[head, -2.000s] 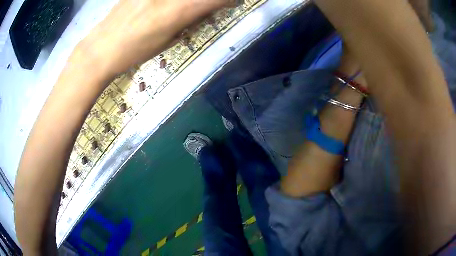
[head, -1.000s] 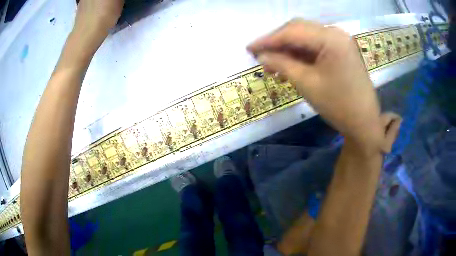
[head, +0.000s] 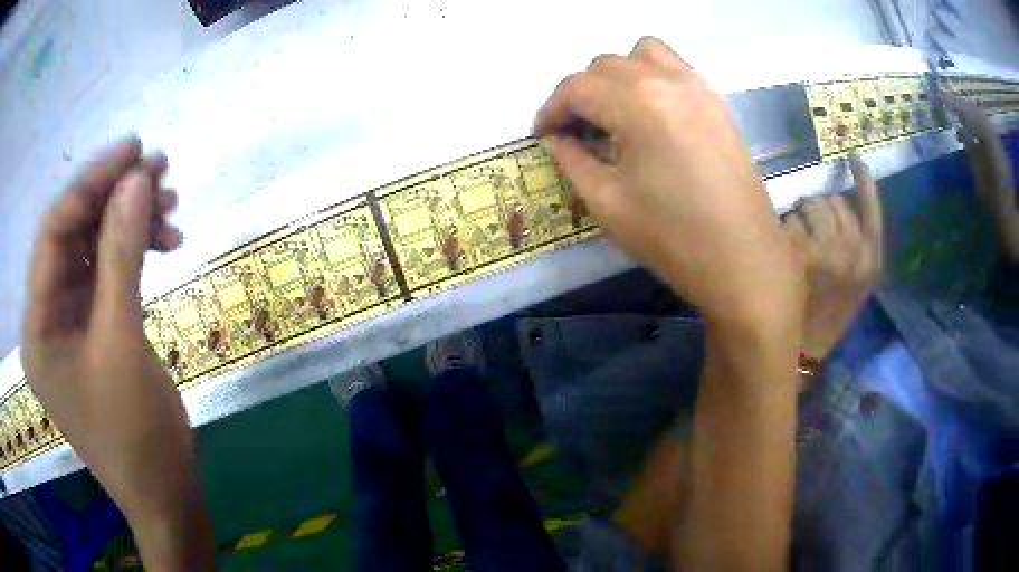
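Note:
A row of yellow PCB panels [head: 288, 274] lies printed side up along the rail, with small dark brown parts on the repeated boards. A dark seam divides two panels near the middle. My right hand [head: 670, 168] is over the right end of the nearer panel, its thumb and fingers pinched together at the panel's far edge. Whether it holds a small part is hidden. My left hand [head: 101, 257] is raised over the left part of the row, blurred, with curled fingers; I cannot tell if it holds anything.
A metal rail [head: 469, 293] edges the white table [head: 369, 101]. Another panel [head: 874, 115] lies farther right, past a grey gap. Another person's hand [head: 836, 251] is by the rail, right of my wrist. A black bin [head: 229, 7] is cut off at the top. Green floor is below.
My left hand has come back from the black bin to the left of the row. The panels have shifted left, showing a seam and a gap. My right hand stays over the row.

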